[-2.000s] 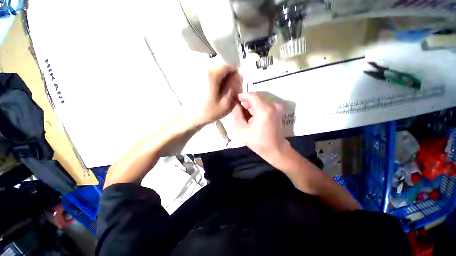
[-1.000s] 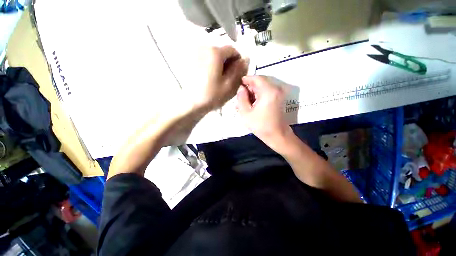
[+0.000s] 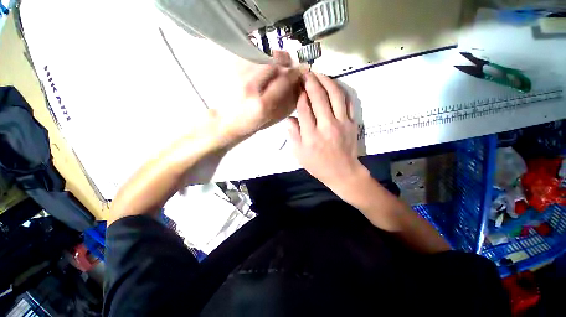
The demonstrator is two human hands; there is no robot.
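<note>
My left hand (image 3: 270,93) is at the needle area of the white-grey sewing machine (image 3: 214,25), its fingers bent and pressed together. My right hand (image 3: 329,130) lies beside it, palm down, its fingers extended and their tips touching my left fingers. Any fabric piece between them is hidden or lost against the glaring white tabletop (image 3: 149,111). A short dark thread (image 3: 283,144) shows left of my right wrist. The ridged silver knobs (image 3: 326,18) are just above my fingers.
Green snips (image 3: 496,73) lie at the right, above a printed ruler (image 3: 459,114). A blue crate (image 3: 475,186) stands below the table at the right, near red scraps (image 3: 543,182). White cloth (image 3: 208,213) is under the front edge. A black garment (image 3: 28,148) is at the left.
Both hands have moved closer to the needle area. My right hand has gone from curled fingers to a flatter, extended shape. The view has shifted, and the machine head looks larger.
</note>
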